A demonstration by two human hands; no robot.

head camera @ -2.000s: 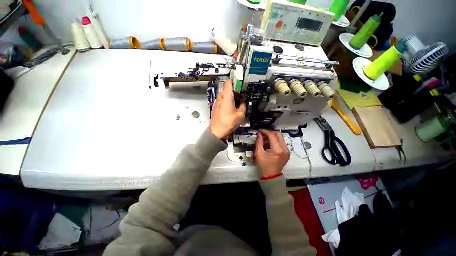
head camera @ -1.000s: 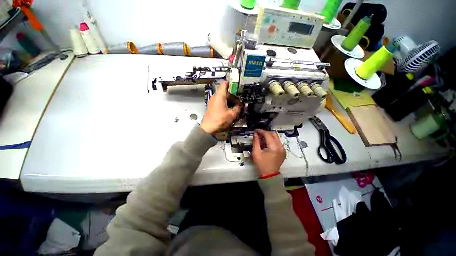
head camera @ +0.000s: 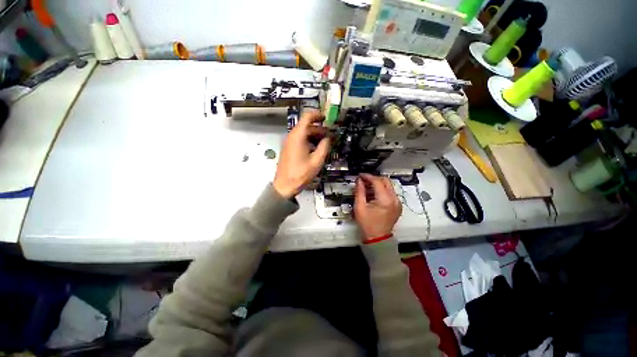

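Observation:
The white overlock machine [head camera: 412, 150] stands with its front open and dark metal parts showing at the needle and looper area [head camera: 360, 143]. My left hand [head camera: 300, 157] is at the left side of the machine head, below the green-marked part [head camera: 334, 111], thumb and fingers curled; whether it holds anything cannot be told. My right hand [head camera: 377, 206] is low in front of the open looper area, above the pale cloth plate [head camera: 328, 208], thumb and forefinger tips together. Any thread between them is too small to see.
Black-handled shears [head camera: 461, 195], a yellow-orange tool [head camera: 478, 159] and a tan board [head camera: 518, 171] lie right of the machine. A metal attachment arm [head camera: 269, 101] extends left over the white table [head camera: 154, 167]. Neon thread cones [head camera: 529, 84] and a white fan [head camera: 588, 75] stand behind right.
The view has shifted slightly. My left hand has moved a little left and away from the needle area, its fingers more curled. My right hand stays at the looper area, fingertips still together.

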